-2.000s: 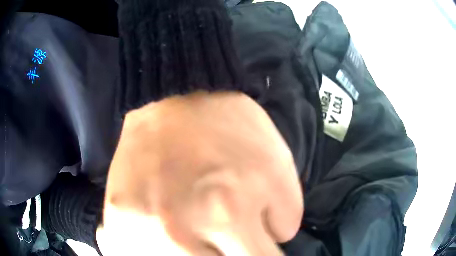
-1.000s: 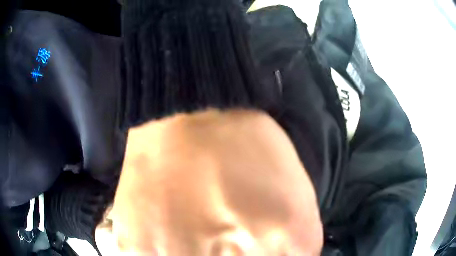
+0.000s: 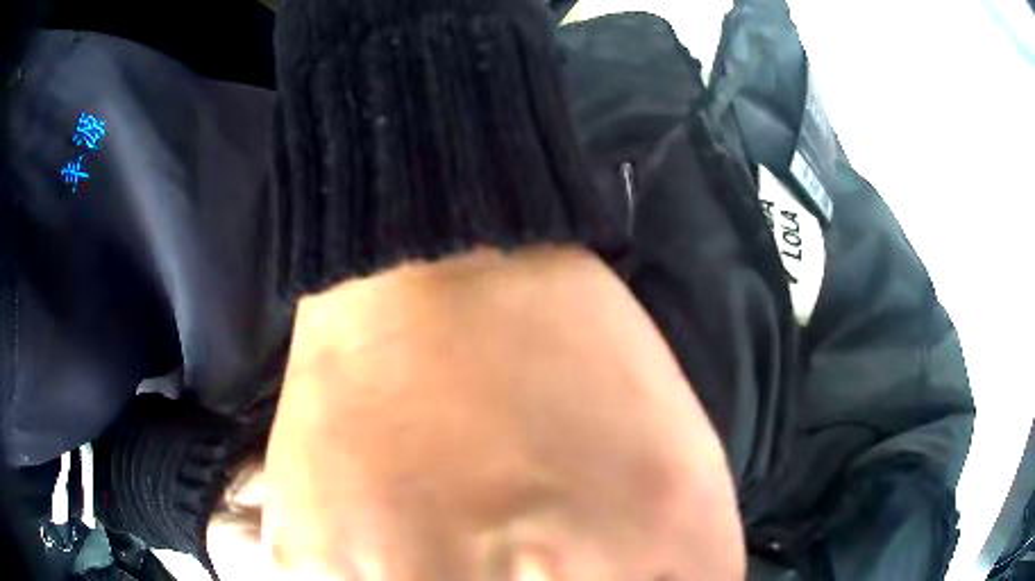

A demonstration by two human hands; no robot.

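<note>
My left hand [image 3: 499, 420] is large and blurred in the middle, coming from the top in a black ribbed cuff. Its fingers are cut off by the bottom edge, so its grip cannot be seen. My right hand [image 3: 241, 524] shows only as a small part at the lower left, beyond its black cuff; the rest is hidden behind my left hand. The crumpled black bag body [image 3: 885, 340] lies right of and partly behind my left hand. A white brand label [image 3: 794, 244] with black letters, partly covered by a fold, and a grey tag [image 3: 813, 170] show on it.
The pale tabletop [image 3: 942, 125] shows along the right side. The dark apron [image 3: 102, 272] with blue embroidered characters fills the left. White strips [image 3: 75, 486] and small metal pieces show at the lower left edge. A dark object sits at the lower right corner.
My left hand has moved down and right, its fingers now out of the picture. The bag has shifted slightly right, and a fold covers more of the brand label than two seconds ago.
</note>
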